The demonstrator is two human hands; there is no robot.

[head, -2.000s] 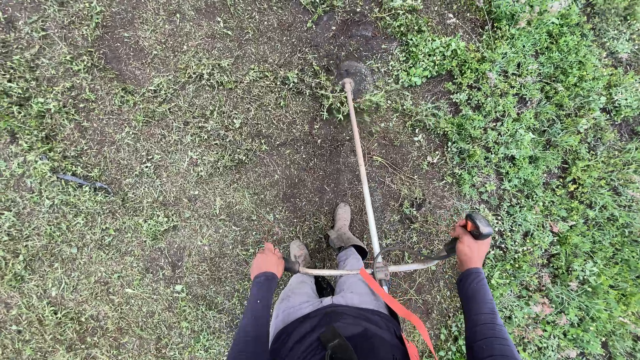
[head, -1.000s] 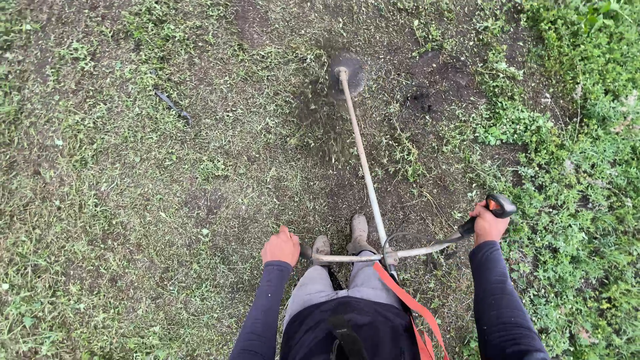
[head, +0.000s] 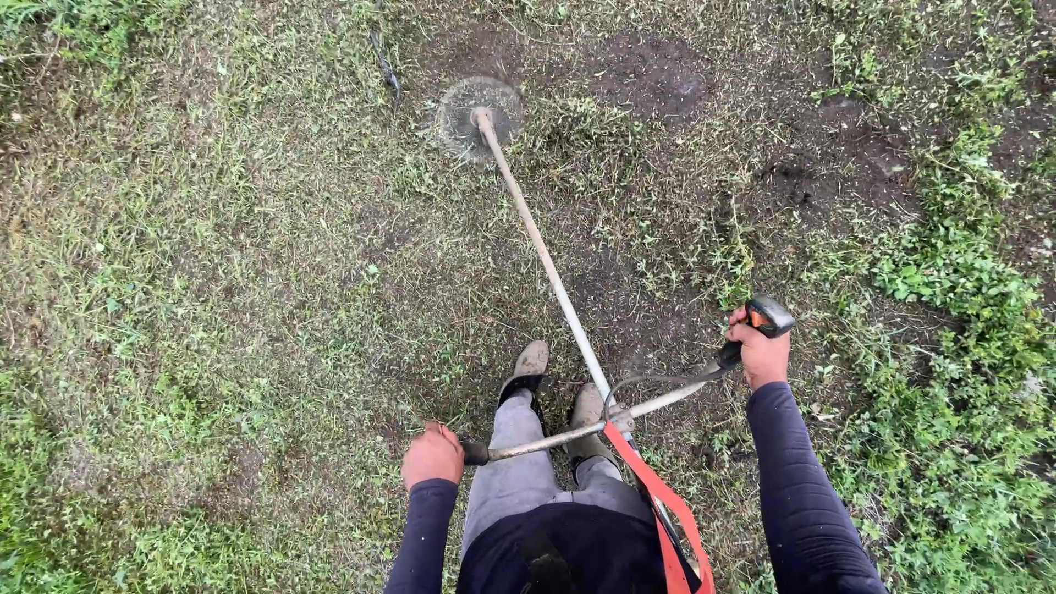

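Note:
A brush cutter's long shaft (head: 549,268) runs forward and slightly left from its handlebar (head: 664,400). At its far end the cutting head (head: 480,118) shows as a blurred, see-through disc low over short grass. My left hand (head: 433,455) is closed around the handlebar's left grip, whose dark end shows beside it. My right hand (head: 759,351) wraps the right grip, just under the black and orange throttle control (head: 769,317). An orange strap (head: 668,503) hangs from the shaft near the handlebar clamp. The engine is out of view.
Thicker green weeds (head: 957,462) grow along the right side. A dark, thin strip (head: 384,66) lies on the ground just left of the cutting head. Bare soil (head: 652,78) shows to its right. My boots (head: 528,363) stand on cut grass behind the head.
The cutting head has swung left across the ground, close to the dark strip. The handlebar has turned with it, both hands still on the grips. The feet have stepped, and the view has shifted.

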